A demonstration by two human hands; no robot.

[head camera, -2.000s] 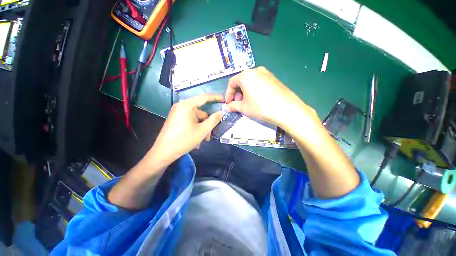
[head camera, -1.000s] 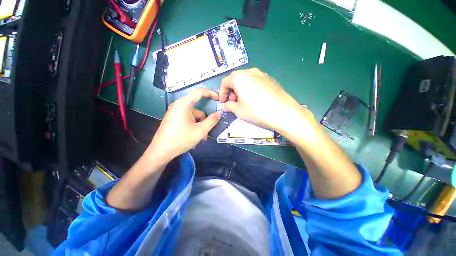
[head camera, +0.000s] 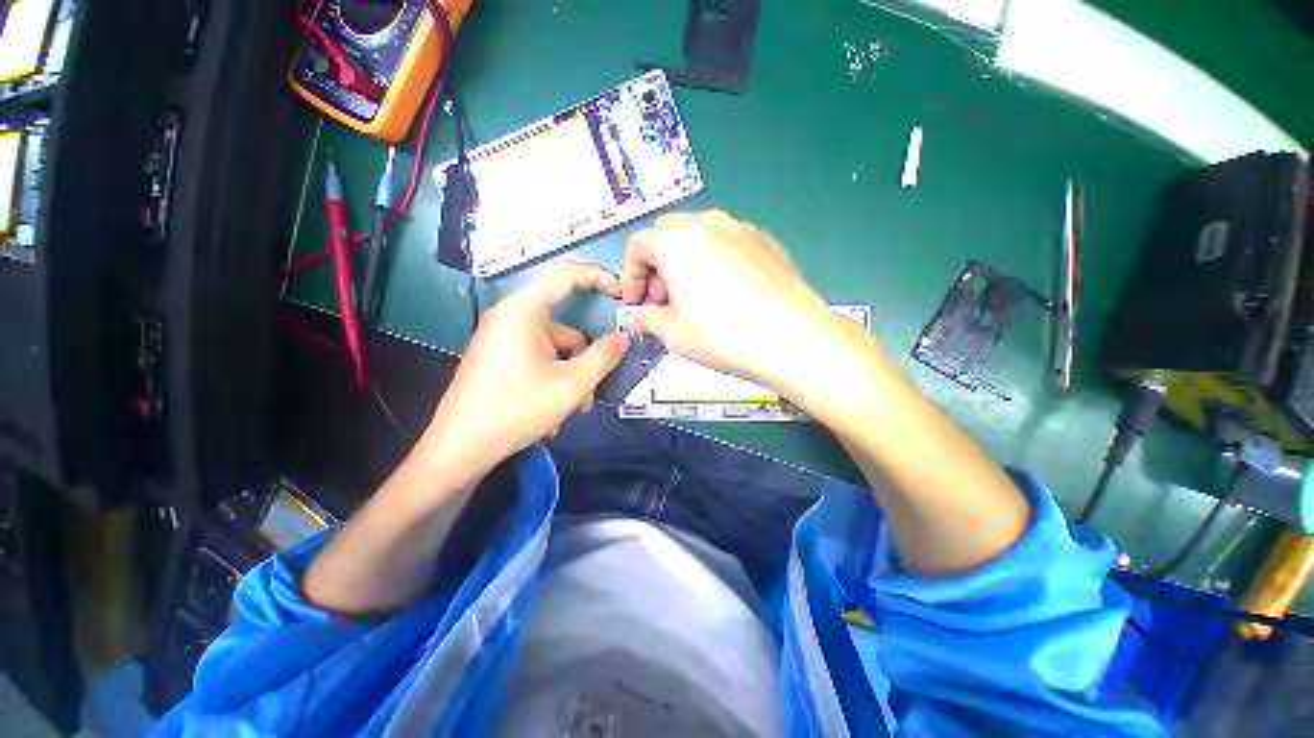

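Observation:
An opened smartphone (head camera: 706,387) with a silver-white battery lies at the bench's near edge, partly under my right hand and forearm. A dark strip (head camera: 630,378) sticks out at its left end, with a small pale bit at its top between my fingertips. My left hand (head camera: 526,361) holds the strip's end with its thumb. My right hand (head camera: 721,289) pinches at the same spot from above, thumb and index finger nearly meeting. The fingertips hide the exact grip. A second opened phone (head camera: 569,173) lies beyond my hands, its board end to the right.
An orange multimeter (head camera: 378,65), red probe (head camera: 343,281) and black probe (head camera: 381,238) lie left. Black plates lie at the back (head camera: 718,43) and right (head camera: 980,329). Tweezers (head camera: 1068,289) lie beside a black box (head camera: 1210,274). Black phone trays (head camera: 216,245) stand far left.
The view has shifted slightly. Both hands stay at the near phone's left end with small fingertip movements. More of that phone's right end shows beyond my right forearm.

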